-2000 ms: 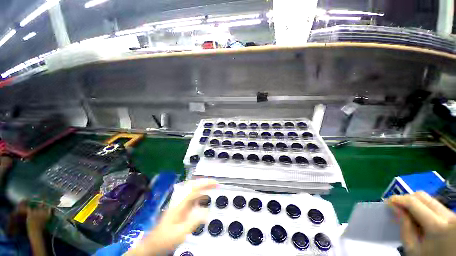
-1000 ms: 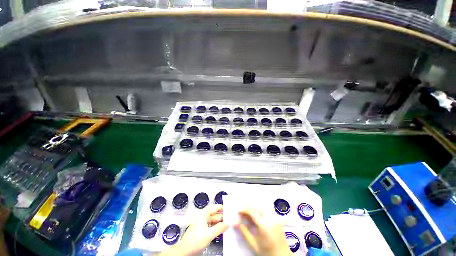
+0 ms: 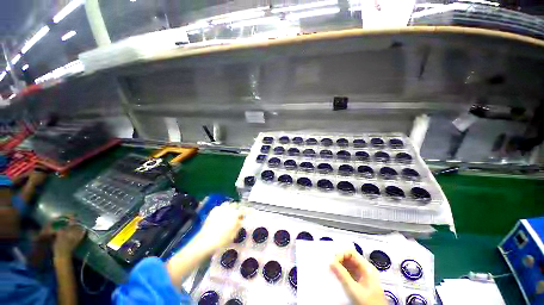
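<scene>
A clear blister tray lies nearest me, with rows of round black parts in its pockets. A plain white sheet covers some of its middle pockets. My right hand is at the sheet, fingers bent and fingertips together on it; it appears to hold the sheet. My left hand is at the tray's upper left corner, fingers drawn together beside a black part; whether it grips anything is hidden.
Stacked full trays stand behind. Spare white sheets and a blue box are at the right. A blue plastic-wrapped bundle, black case and empty tray are left. Another person's hand is far left.
The view has swung left. My left hand has moved from the sheet to the tray's upper left corner. My right hand, which brought the sheet over from the right, stays at it over the tray.
</scene>
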